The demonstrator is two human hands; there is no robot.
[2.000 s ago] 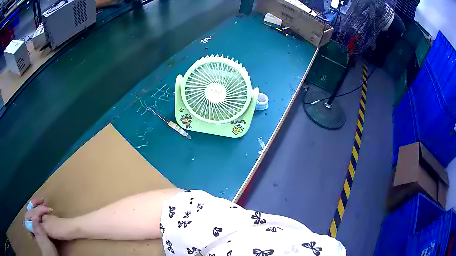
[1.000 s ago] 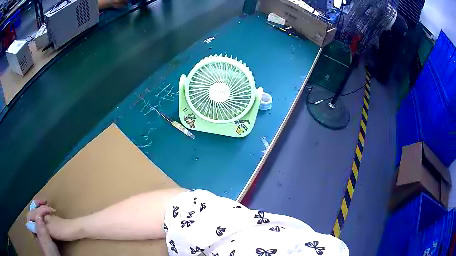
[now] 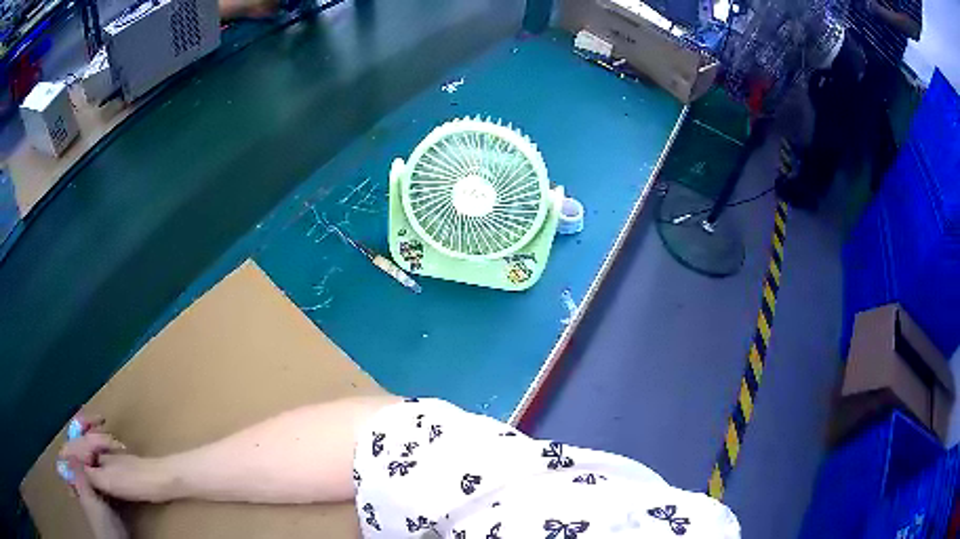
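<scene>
My right hand (image 3: pixel 121 476) and my left hand (image 3: pixel 88 451) are small, at the lower left edge of the view. They touch and overlap over the tan cardboard sheet (image 3: pixel 226 358), with fingers folded against each other. Pale blue wraps show on fingertips at the outer side. I see no object in either hand; the gap between the palms is hidden. My right forearm lies across the cardboard from a white sleeve with black bows. Only a bit of my left forearm shows at the bottom edge.
A light green fan (image 3: pixel 474 200) stands on the teal bench (image 3: pixel 463 347), with a pen-like tool (image 3: pixel 392 272) and a tape roll (image 3: pixel 570 216) beside it. The green belt (image 3: pixel 305 116) runs beyond. Instruments (image 3: pixel 163 44) stand across it. A person (image 3: pixel 842 116) is at the upper right.
The view has shifted slightly, so the bench and fan sit further right. The person at the upper right shows more. My hands stay together in the same pose.
</scene>
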